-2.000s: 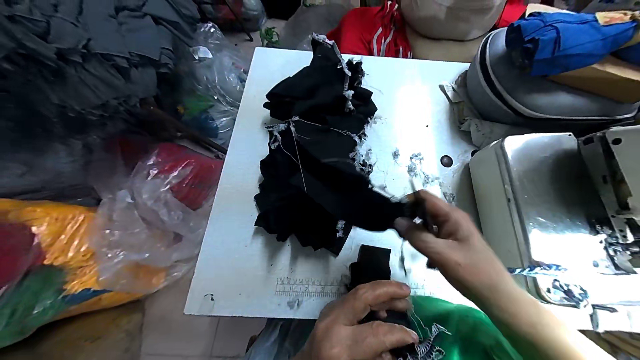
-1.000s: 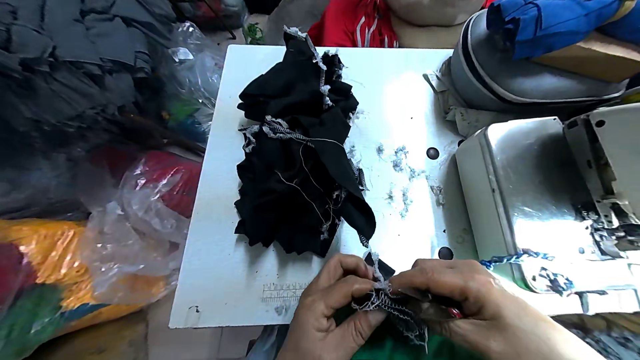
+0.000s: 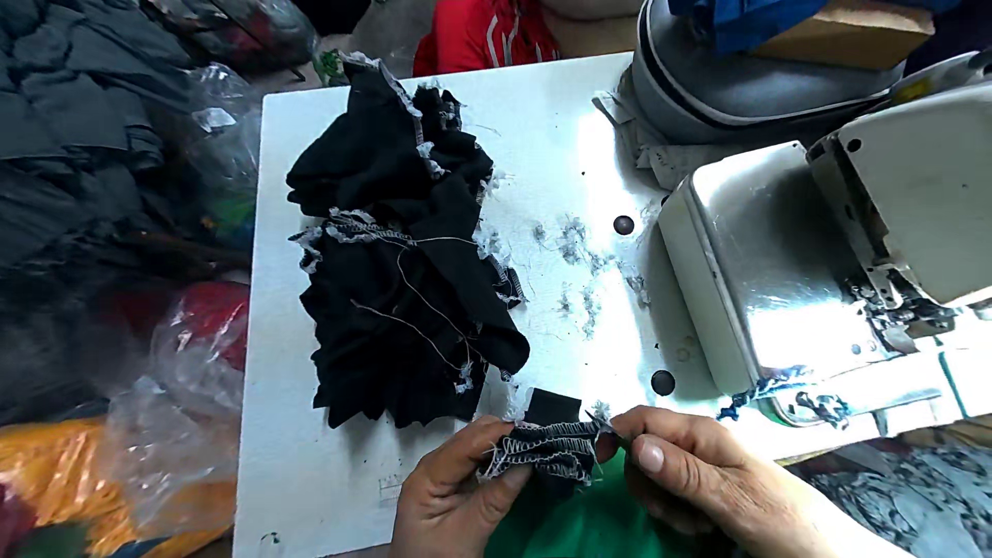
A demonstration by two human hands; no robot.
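My left hand [image 3: 465, 488] pinches a small black fabric piece with white overlock stitching [image 3: 546, 449] at the table's near edge. At that piece's right end is my right hand [image 3: 690, 473], its thumb and fingers closed on a small dark pointed tool [image 3: 608, 426], whose kind I cannot tell; its tip touches the stitched edge. Beyond both hands, a heap of black fabric pieces [image 3: 387, 310] with frayed, stitched edges and loose white threads lies on the white table [image 3: 310, 480]. Green cloth [image 3: 589, 519] shows beneath my hands.
An overlock sewing machine [image 3: 775, 271] stands on the right, with a grey rounded case [image 3: 744, 85] behind it. Lint [image 3: 573, 240] is scattered on the tabletop. Plastic bags [image 3: 170, 434] and dark grey fabric [image 3: 70, 139] lie left of the table; a red cloth [image 3: 480, 39] is beyond it.
My right hand was over the heap two seconds ago; it is now beside my left hand at the near edge. Between my hands, the stitched piece is now spread more plainly. The view has shifted.
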